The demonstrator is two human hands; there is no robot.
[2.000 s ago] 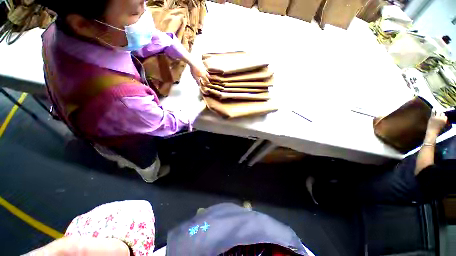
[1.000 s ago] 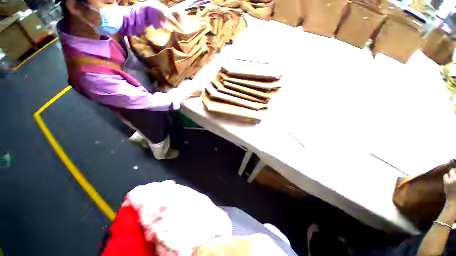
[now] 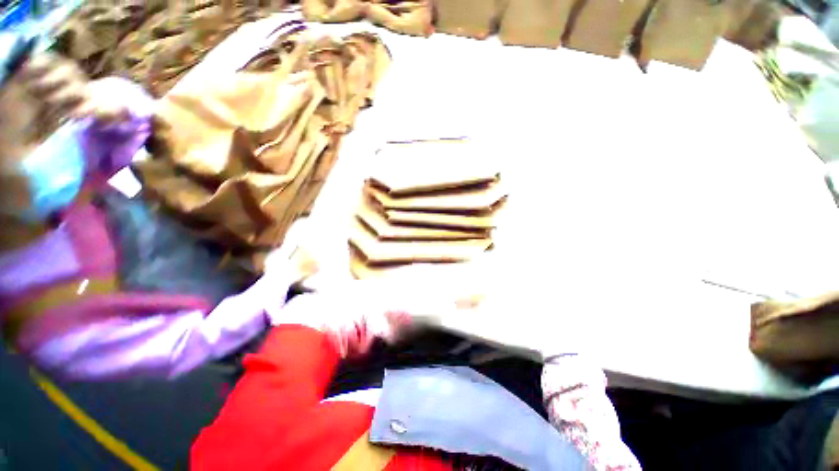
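Several brown bag bodies (image 3: 428,207) lie overlapped in a fanned stack on the white table (image 3: 589,212), near its front edge. My left hand (image 3: 463,300) is a washed-out blur just in front of the stack's near end, at the end of a red sleeve and floral oversleeve. Its fingers and any hold on the bags cannot be made out. My right floral oversleeve (image 3: 575,391) reaches up to the table edge, right of the stack. My right hand is lost in the glare of the white table.
A person in a purple sleeve (image 3: 138,340) stands close at the left, beside a heap of brown handled bags (image 3: 248,138). Brown bags (image 3: 607,28) stand in a row along the far edge. Another brown bag (image 3: 796,329) is at the right edge.
My view has moved closer to the stack. My left arm has reached forward to its near end, and my right oversleeve has come into view. The other person has shifted left in view.
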